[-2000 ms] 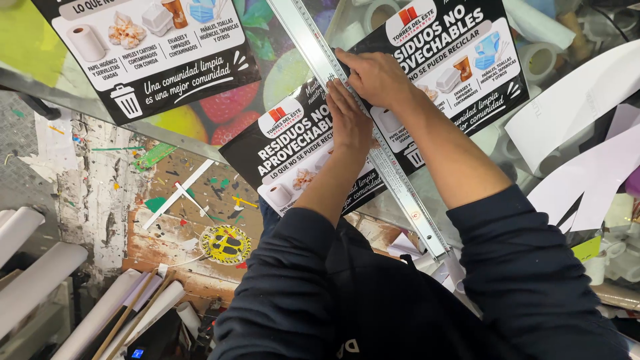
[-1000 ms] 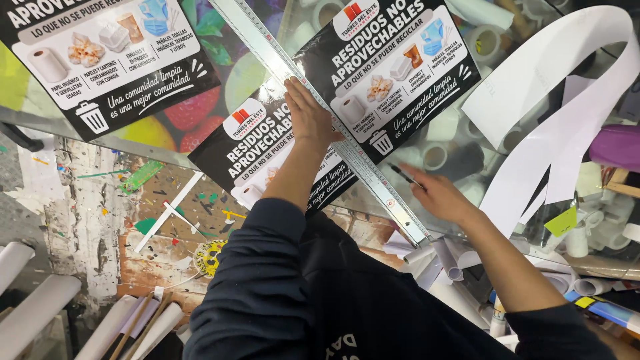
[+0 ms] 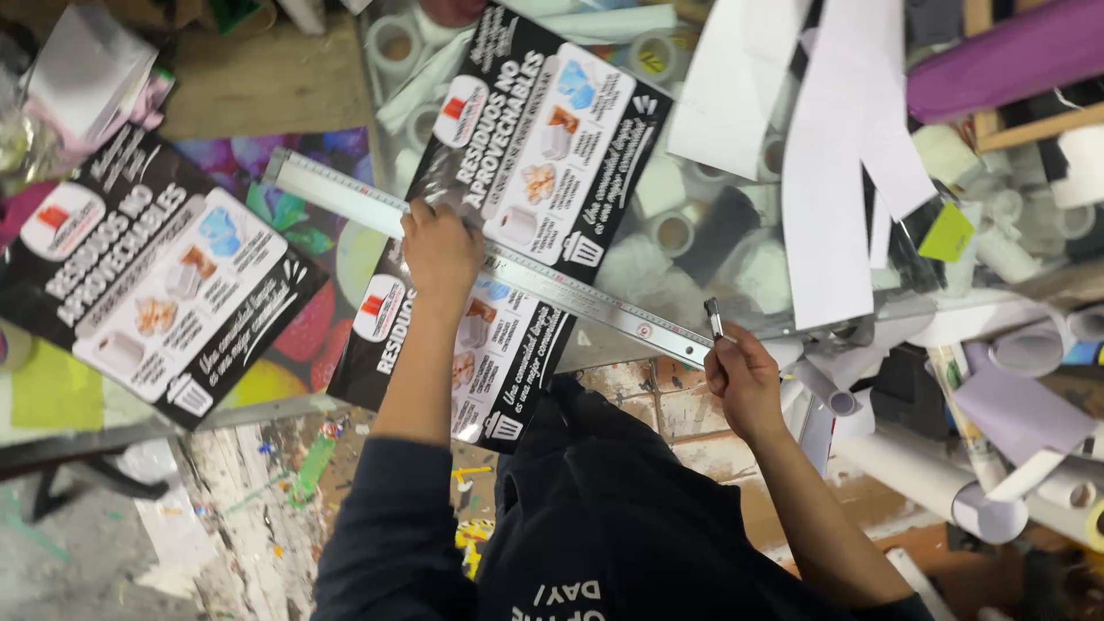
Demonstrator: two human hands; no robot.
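Observation:
A long metal straightedge ruler [image 3: 604, 306] lies slantwise across printed black-and-white posters. My left hand [image 3: 442, 250] presses on the ruler, fingers spread over its upper part. One poster [image 3: 543, 147] shows above the ruler, and another [image 3: 509, 379] shows below it, partly behind my left forearm. Near the ruler's lower right end, my right hand [image 3: 742, 371] grips a slim pen-like tool [image 3: 713, 317] with its dark and metal tip pointing up; its exact kind is unclear. A separate poster [image 3: 164, 276] lies at the left on a fruit-patterned surface.
White paper strips [image 3: 828, 164] lie at the upper right, by a purple roll [image 3: 1009, 60]. Rolls of material show through the glass tabletop [image 3: 604, 345]. More rolls [image 3: 914, 474] stand at the lower right. The table edge runs in front of my body.
The view has turned considerably. My right hand, beside the left on the ruler two seconds ago, has moved away towards the ruler's lower end with the tool. My left hand stays on the ruler.

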